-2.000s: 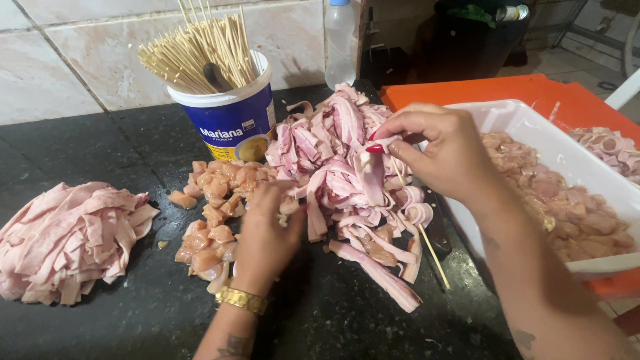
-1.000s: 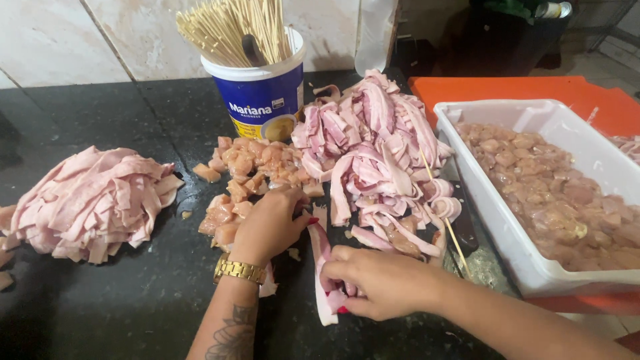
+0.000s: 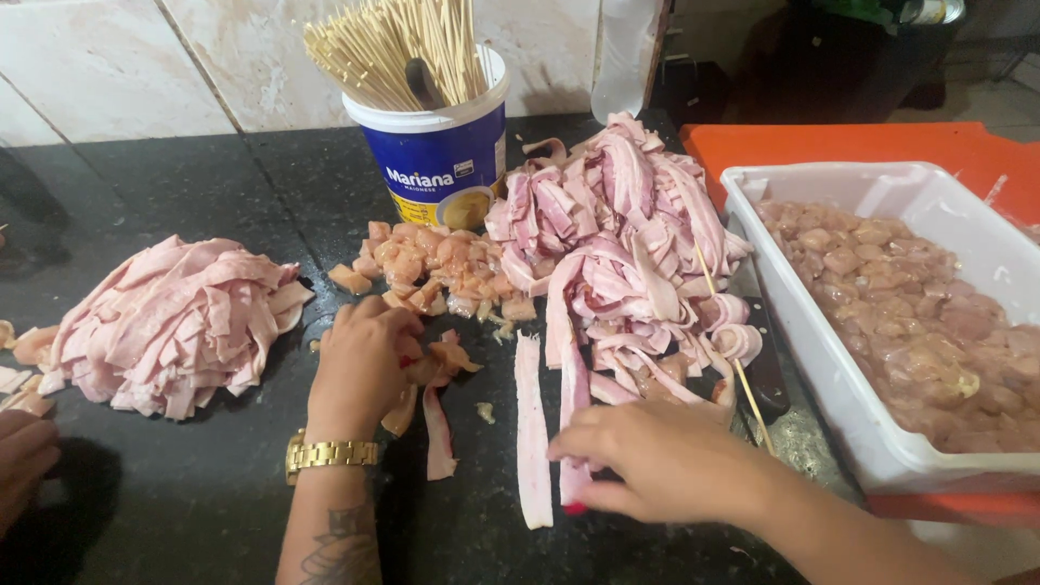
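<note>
My left hand (image 3: 366, 370), with a gold watch at its wrist, has its fingers on raw meat pieces (image 3: 443, 361) below the heap of diced chicken (image 3: 435, 264); its grip is partly hidden. My right hand (image 3: 642, 463) touches the lower end of a long bacon strip (image 3: 575, 390) that hangs from the large bacon pile (image 3: 634, 219). Whether its fingers have closed on it is unclear. Another bacon strip (image 3: 532, 439) lies flat just left of my right hand. A wooden skewer (image 3: 753, 402) threaded with rolled bacon rests at the pile's right edge.
A mayonnaise tub (image 3: 439, 154) full of wooden skewers (image 3: 398, 57) stands at the wall. Folded meat strips (image 3: 175, 325) are heaped at left, near another person's hand (image 3: 24, 463). At right, a white tray (image 3: 821, 325) of chicken overlaps an orange board (image 3: 845, 142). A dark knife handle (image 3: 764, 357) lies between pile and tray.
My right hand has moved right, from the strip near my left hand to one at the bacon pile. A flat strip now lies between my hands. My left hand has shifted left of the diced chicken's lower end.
</note>
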